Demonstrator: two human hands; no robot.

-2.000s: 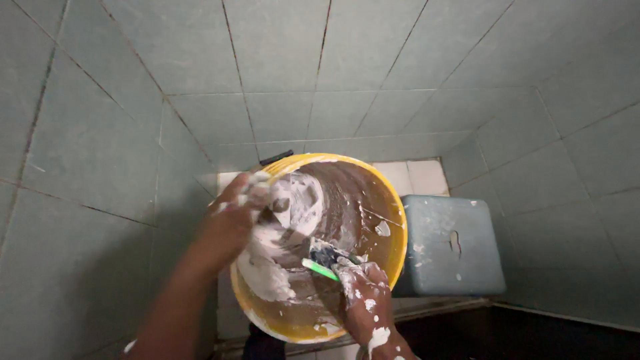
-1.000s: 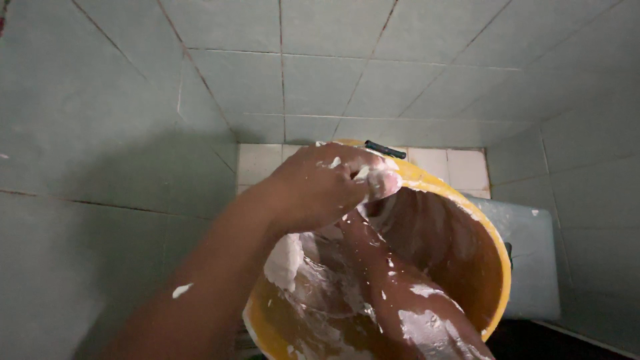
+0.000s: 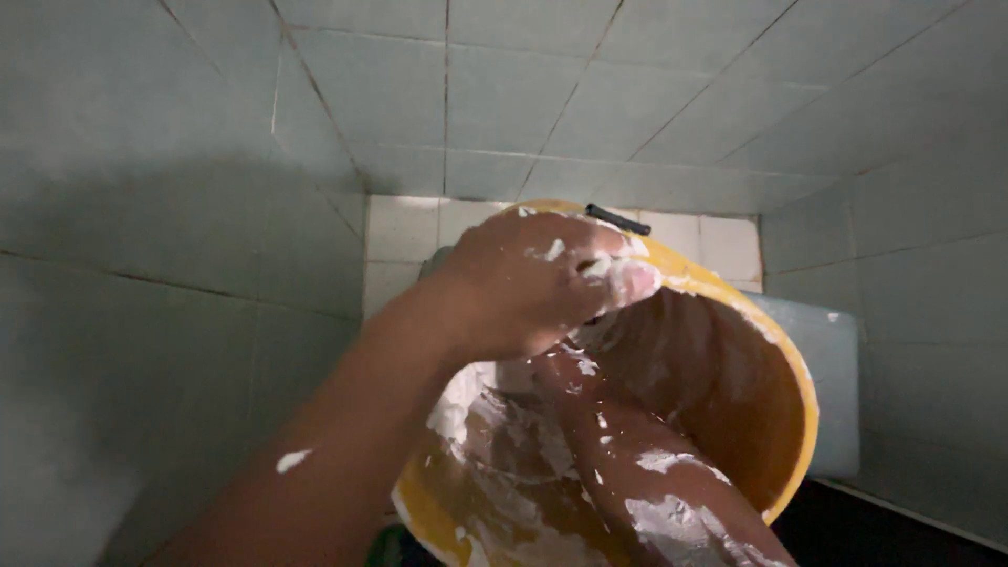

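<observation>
My left hand point(image 3: 543, 276), spotted with white paste, is closed on the far rim of a yellow plastic bucket point(image 3: 797, 386). The bucket leans, its mouth turned partly toward me. Beneath the left hand, my right forearm, smeared with paste, reaches down inside; the right wrist point(image 3: 567, 362) shows at the edge of the left hand, but the right hand itself is hidden, and so is anything it holds. White paste point(image 3: 457, 405) clings to the inner wall at the left. A black handle grip point(image 3: 618, 220) lies by the far rim.
Behind the bucket to the right stands a grey-blue plastic stool point(image 3: 836, 386). Grey-green tiled walls point(image 3: 520, 94) close in at the back and both sides. White floor tiles point(image 3: 402, 228) show along the back wall. A dark area lies at the lower right.
My left hand has moved from inside the bucket to its rim, and the bucket has tipped. My right hand, seen earlier with a green-edged tool, has gone deeper inside, out of sight.
</observation>
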